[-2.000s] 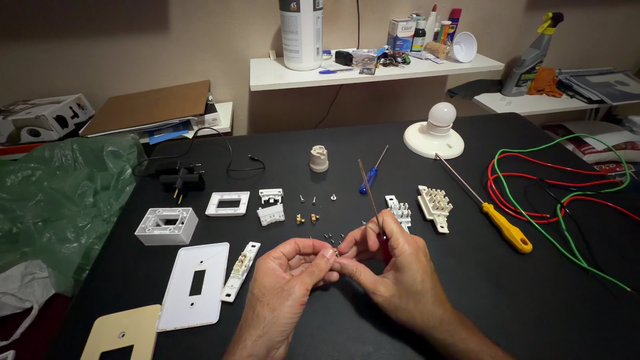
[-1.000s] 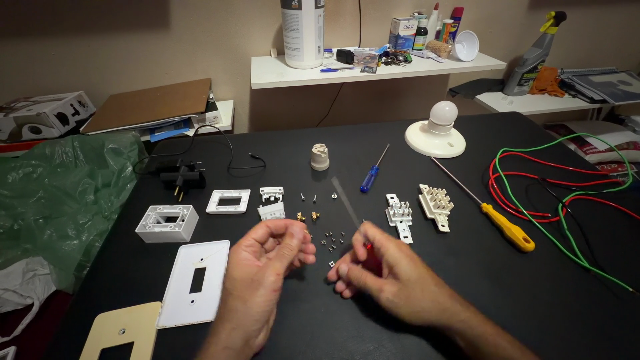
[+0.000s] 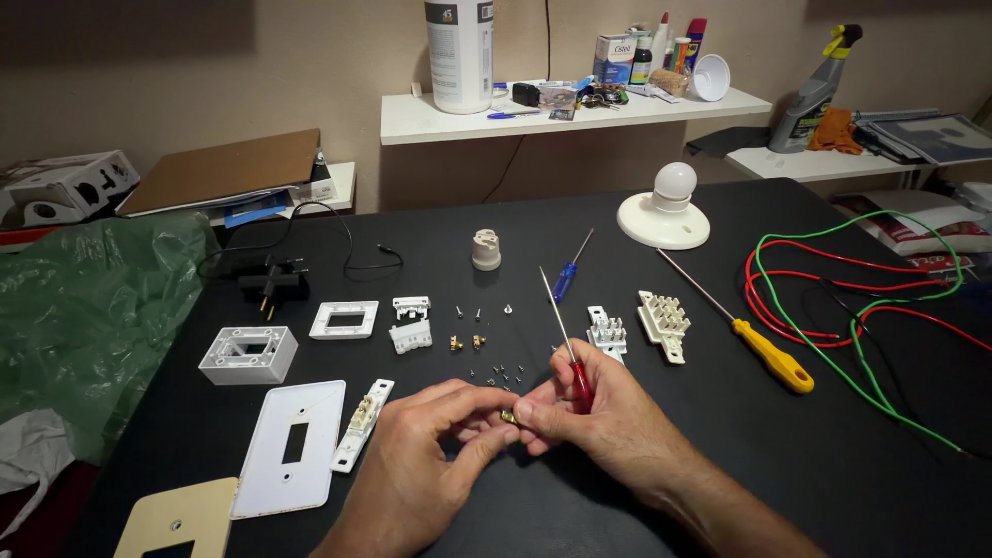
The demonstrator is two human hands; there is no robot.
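Note:
Between the fingertips of my left hand (image 3: 453, 446) and my right hand (image 3: 589, 403) is a small brass terminal (image 3: 509, 417). A red-handled screwdriver (image 3: 580, 380) is also held in my right hand, its shaft pointing up and away. Just beyond the fingers lie several small screws (image 3: 505, 378). Two brass terminals (image 3: 467, 342) and a few longer screws (image 3: 478, 314) rest farther back. Left of my left hand is a narrow white switch module (image 3: 362, 426). Two terminal-bearing modules, one white (image 3: 607, 333) and one cream (image 3: 663, 325), lie beyond my right hand.
Left are wall plates, white (image 3: 263, 465) and beige (image 3: 209, 504), a white surface box (image 3: 277, 364), a frame (image 3: 372, 319) and black plug adapters (image 3: 273, 287). Behind are a ceramic lampholder (image 3: 487, 252) and blue screwdriver (image 3: 566, 283). Right are a bulb base (image 3: 663, 229), yellow screwdriver (image 3: 767, 353) and coiled wires (image 3: 775, 291).
My hands were apart one second ago and now meet at the fingertips around the brass piece. The red-handled screwdriver has stayed in my right hand.

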